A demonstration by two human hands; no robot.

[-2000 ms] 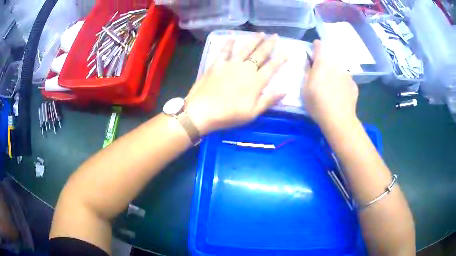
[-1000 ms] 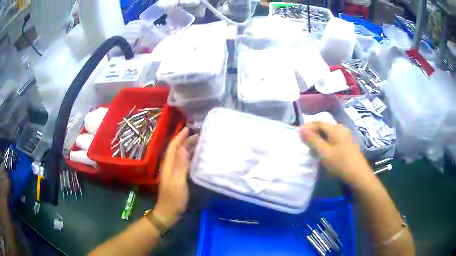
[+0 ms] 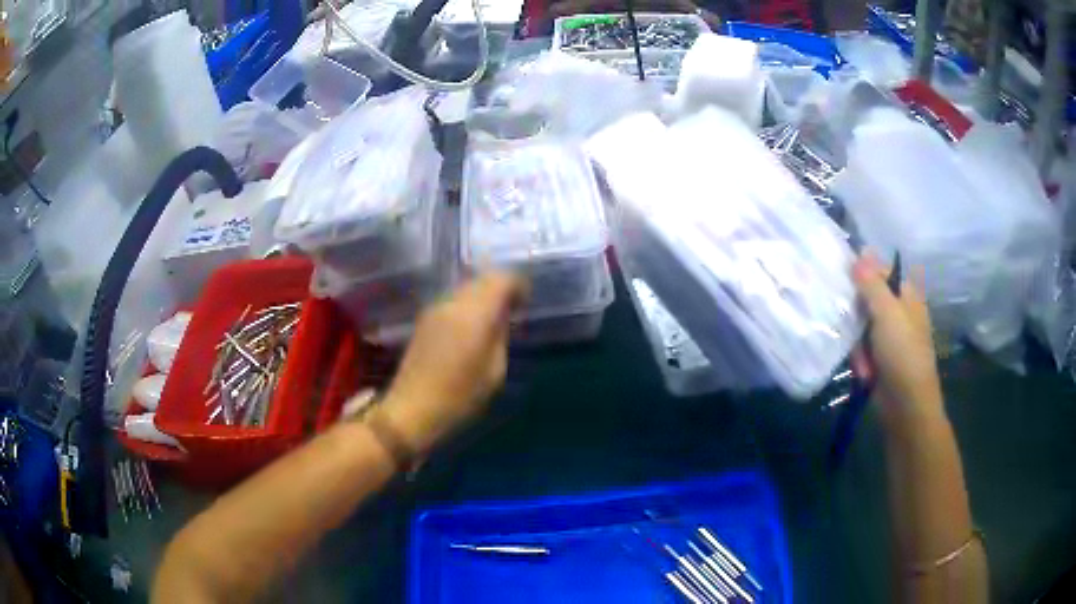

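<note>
My right hand (image 3: 903, 336) grips the right edge of a clear plastic packing box (image 3: 755, 254) with white sheet inside. The box is raised and tilted, its right end lower. A dark pen or slim tool (image 3: 852, 407) is also in that hand. My left hand (image 3: 454, 360) is blurred, fingers curled, in front of the middle box stack (image 3: 537, 218); whether it touches it is unclear. The blue tray (image 3: 519, 510) lies nearest me, with one silver part (image 3: 502, 550) at its left and several silver parts (image 3: 714, 572) at its right.
Red bins (image 3: 295, 407) with loose silver parts stand left, beside a black ribbed hose (image 3: 118, 283). Another box stack (image 3: 360, 195) stands behind the left hand. Cloudy plastic bags (image 3: 944, 218) lie right. A bin of loose parts (image 3: 631, 35) is at the back.
The packing box has moved right and farther back, and is now tilted. My left hand has left its side and moved right to the middle stack. The camera view has shifted.
</note>
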